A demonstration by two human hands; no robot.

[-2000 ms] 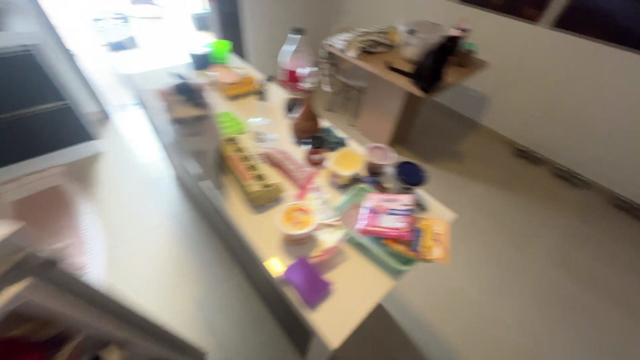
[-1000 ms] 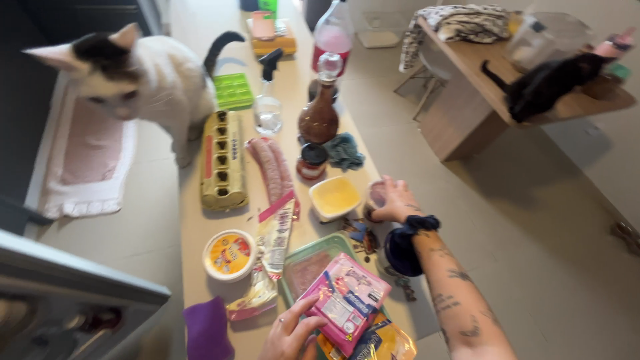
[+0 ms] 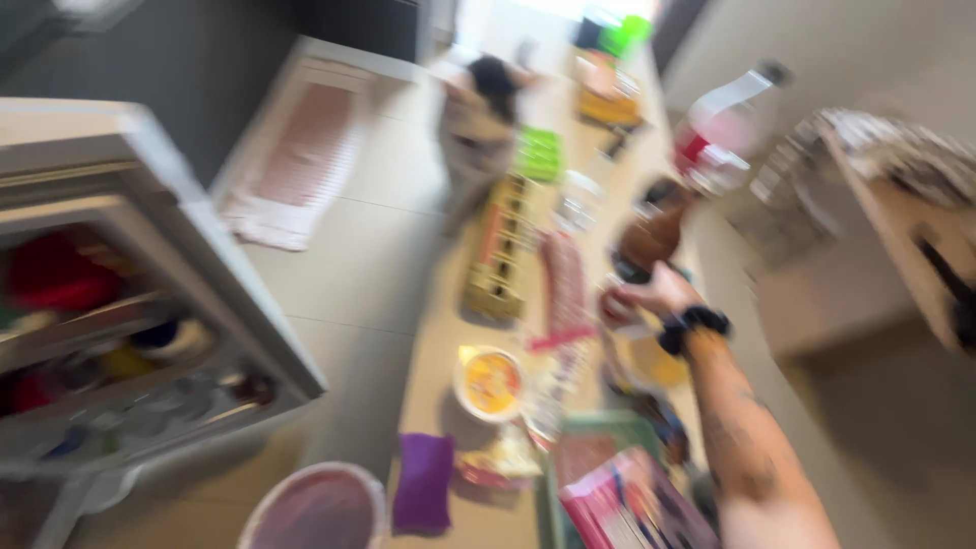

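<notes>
My right hand, with a dark scrunchie at the wrist, has its fingers around a small dark red jar, just below a brown bottle. Motion blur hides the exact grip. A tub of yellow contents is beside that wrist. My left hand is out of view. At the bottom left a round tub with pinkish contents shows, its support hidden. A sausage pack, an egg carton and a white tub with an orange lid lie on the narrow table. Pink packs rest over a green tray.
A cat is beside the table's left edge. On the left is an open fridge door with filled shelves. A large bottle with a red label stands farther back. Another wooden table is at the right. A purple item lies near.
My right hand has moved from beside the yellow tub to the small jar. My left hand, earlier on the pink pack, has left view. The cat's head has turned. The view has swung left.
</notes>
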